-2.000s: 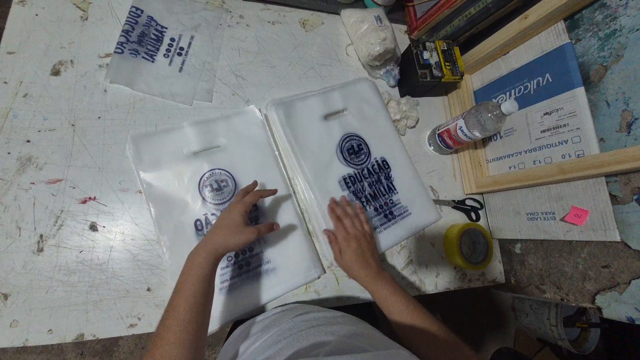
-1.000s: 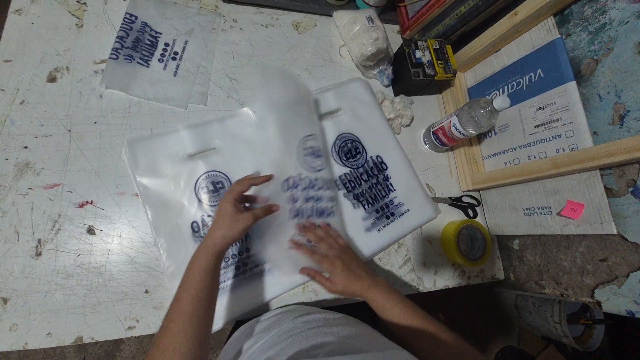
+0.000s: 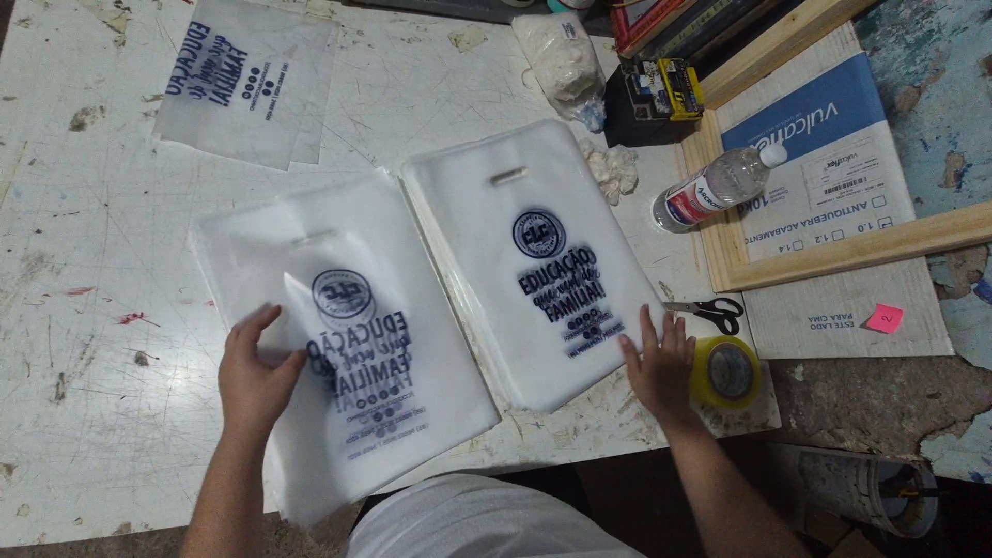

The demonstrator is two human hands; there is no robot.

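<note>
Two stacks of translucent plastic bags with dark blue print lie side by side on a worn white table. The left stack (image 3: 434, 387) shows its print mirrored, and its top bag looks slightly lifted and blurred. The right stack (image 3: 465, 225) has its print readable and a punched handle slot. My left hand (image 3: 256, 372) is at the left stack's left edge, thumb and fingers apart; whether it pinches a bag is unclear. My right hand (image 3: 659, 360), fingers spread, is by the lower right corner of the right stack, holding nothing.
Scissors (image 3: 709, 310) and a roll of yellow tape (image 3: 725, 372) lie right of my right hand. Beyond are a plastic bottle (image 3: 713, 190), a black battery (image 3: 647, 101), a wooden frame (image 3: 837, 252) on cardboard and a bag of white material (image 3: 558, 62). More printed bags (image 3: 287, 101) lie at the upper left.
A bag lifted between the stacks one second ago now lies over the left stack. My right hand has moved right, to the far side of the right stack. My left hand has moved left.
</note>
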